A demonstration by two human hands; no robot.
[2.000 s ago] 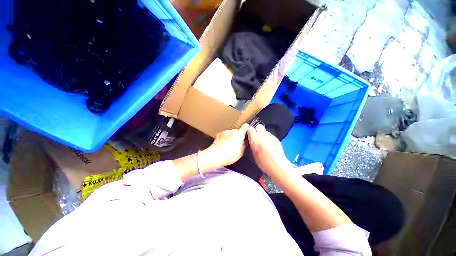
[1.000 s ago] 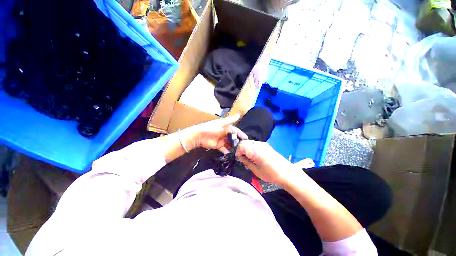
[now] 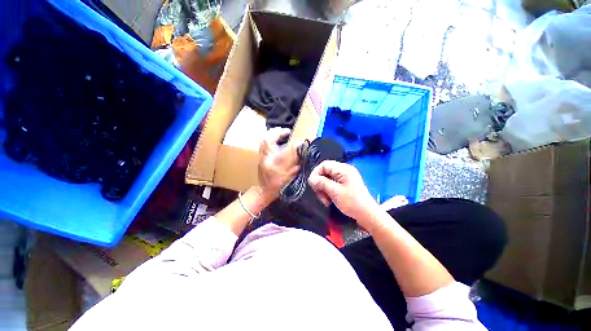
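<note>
A glossy black cable [image 3: 298,185], coiled in a looped bundle, hangs between my two hands over my lap. My left hand [image 3: 278,161] holds the bundle from its left side, with the fingers up. My right hand [image 3: 337,187] is just right of the bundle, its thumb and fingertips pinched together. A strand or tie between those fingertips is too small to tell. The large blue supply crate [image 3: 165,145] at the left is heaped with black cables [image 3: 84,103].
A narrow open carton [image 3: 233,165] with dark grey cloth stands ahead. A lighter blue receiving crate [image 3: 407,139] beside it holds a few black bundles [image 3: 372,145]. A brown carton [image 3: 538,220] is at the right, with plastic bags [image 3: 547,116] beyond.
The cable, hidden in my hands at first and then a dark clump low between them, now shows as open loops. My left hand has turned fingers up; my right hand has drawn slightly away.
</note>
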